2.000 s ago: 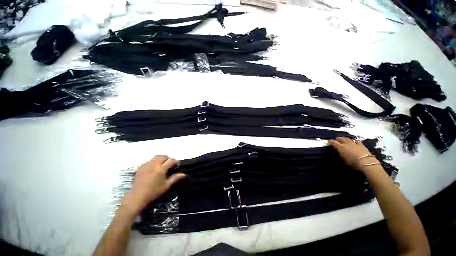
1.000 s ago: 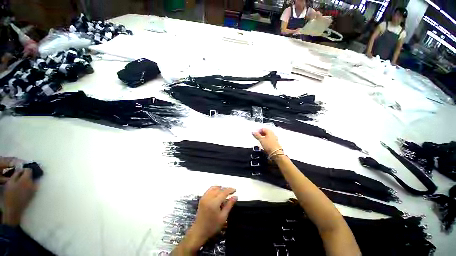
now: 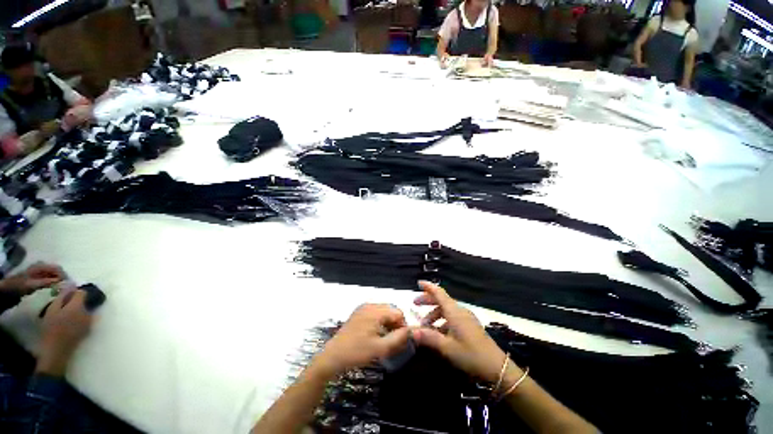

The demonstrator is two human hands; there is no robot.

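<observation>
My left hand and my right hand meet fingertip to fingertip over the near row of black straps. The left fingers are closed on a small greyish, see-through piece that looks like clear film. The right thumb and fingers are bent at the left fingertips; whether they grip the film is hidden. Silver buckles show mid-row, and shiny film lies at the left ends. The far row of black straps lies just beyond, with its buckles lined up.
Loose strap bundles lie farther back, another bundle at left, beside black-and-white bundles. A black roll sits behind. Single straps are at right. A neighbour's hands hold a dark piece at left. Other people stand around the table.
My right hand has come back from above the far row to meet my left hand. The left hand has closed on the small film piece. The view has shifted slightly, showing another person at left.
</observation>
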